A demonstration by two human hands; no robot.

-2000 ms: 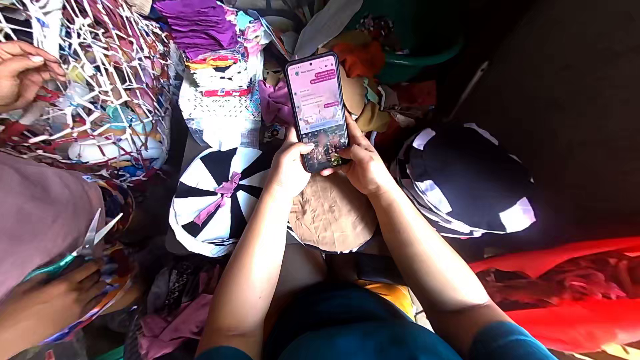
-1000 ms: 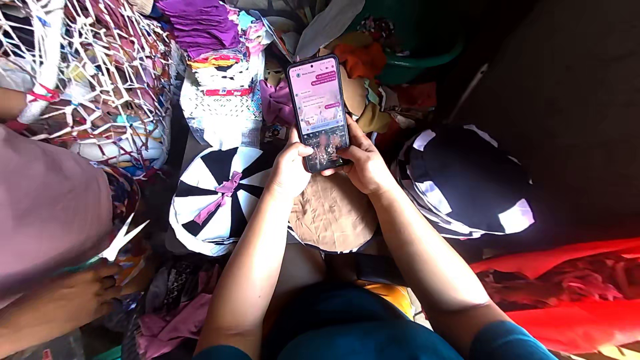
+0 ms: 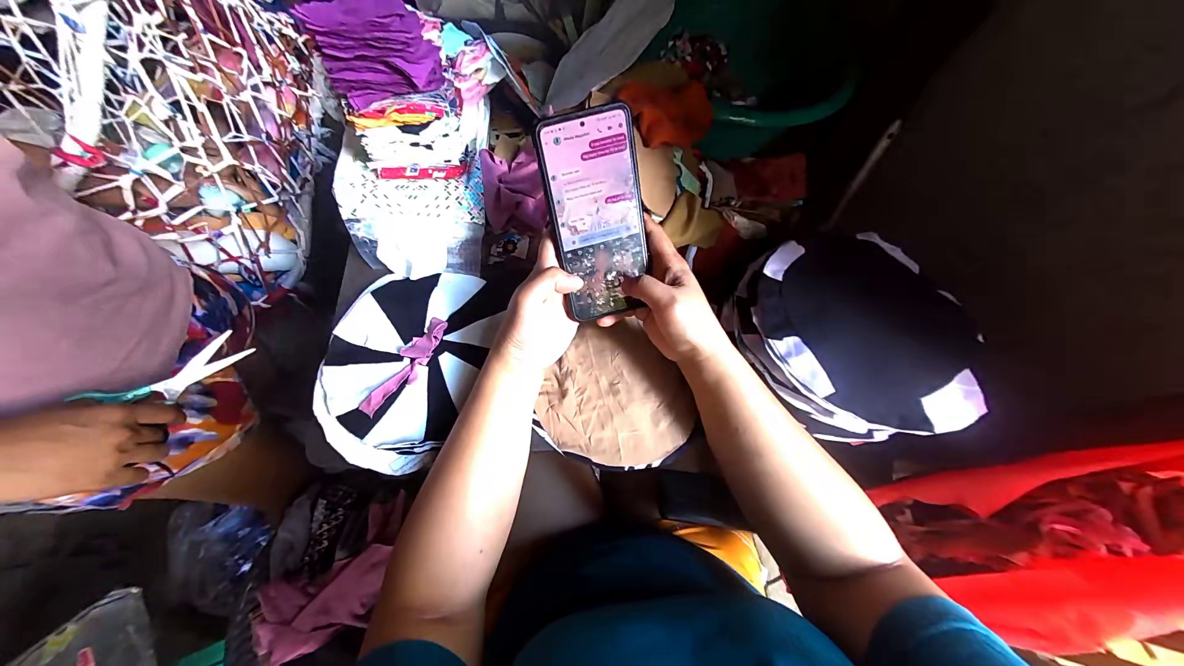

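Both my hands hold a smartphone [image 3: 597, 208] upright in the middle of the view. Its lit screen shows a pink chat and an on-screen keyboard. My left hand [image 3: 544, 319] grips the lower left edge, thumb over the keyboard. At the lower right edge is my right hand [image 3: 680, 310], its thumb also over the keys. Below the phone, partly behind my wrists, lies a round tan fabric piece [image 3: 615, 398]. Left of my left hand lies a round black-and-white pieced fabric pad [image 3: 407, 370] with a mauve strip tied at its centre.
At the left, another person's hand [image 3: 92, 444] is by scissors [image 3: 194, 370]. A netted bundle of scraps [image 3: 231, 120] fills the upper left, beside folded purple cloth [image 3: 375, 51]. Black-and-white round pads [image 3: 860, 333] are stacked at the right, above red fabric [image 3: 1045, 583]. A green tub [image 3: 786, 116] stands behind.
The other person's upper hand has left the netted bundle and is out of view; their scissors have shifted. My hands and the phone stay in place.
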